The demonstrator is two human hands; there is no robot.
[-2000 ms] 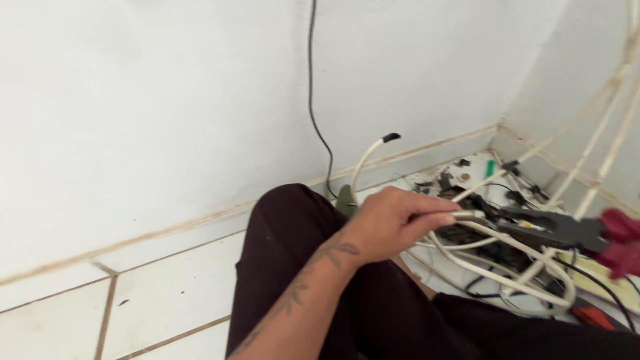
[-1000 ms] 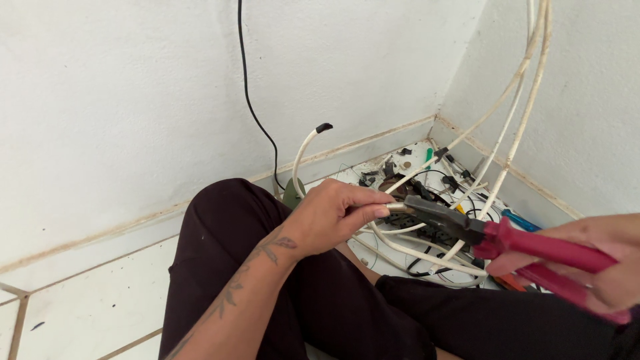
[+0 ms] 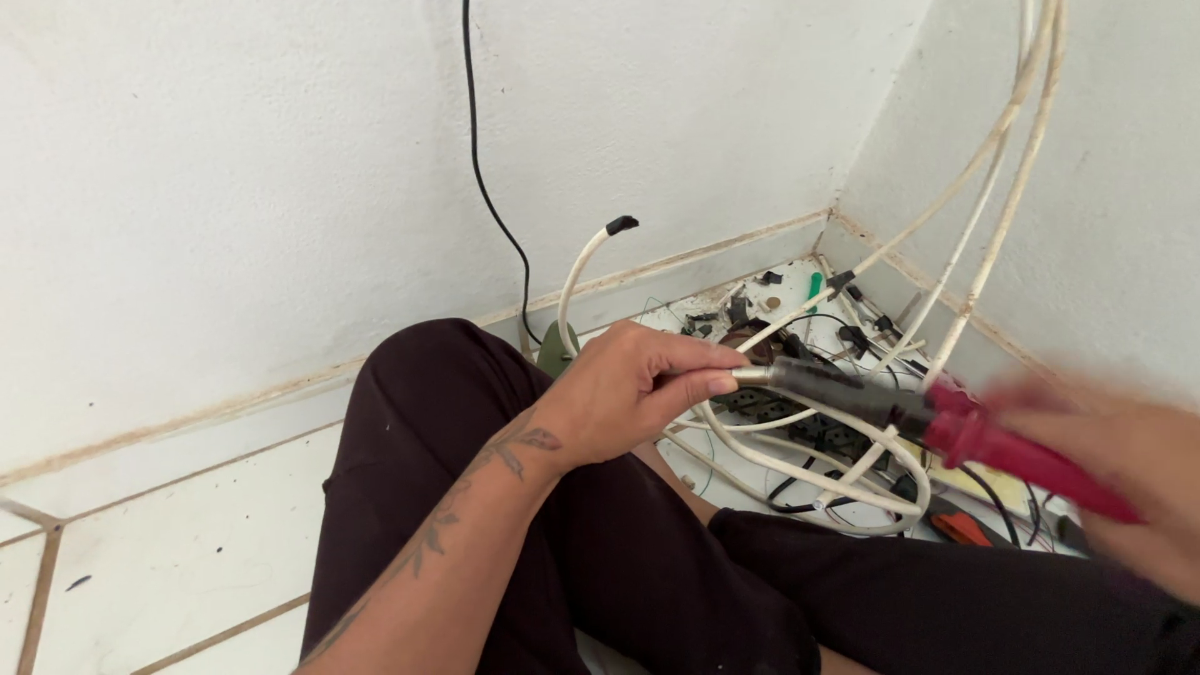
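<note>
My left hand (image 3: 637,394) pinches a small metal cable connector (image 3: 750,375) between thumb and forefinger, above my knee. The dark jaws of red-handled pliers (image 3: 1012,455) meet the connector's right end; motion blur hides whether they grip it. My right hand (image 3: 1116,459), also blurred, is closed around the pliers' handles at the right edge. Just beyond and below the jaws, white cable (image 3: 923,497) lies in loose loops. A separate white cable (image 3: 572,272) with black tape on its end curves up behind my left hand.
Black power strips (image 3: 825,431), cable scraps and a green plastic piece (image 3: 815,286) lie in the wall corner. An orange-and-black tool (image 3: 966,530) rests near my leg. White cables (image 3: 994,225) hang at right; a thin black cable (image 3: 475,159) runs down the wall.
The pliers' handles were apart one second ago and are now close together. My left hand keeps its pinch at the jaws. The view has shifted since the earliest frame.
</note>
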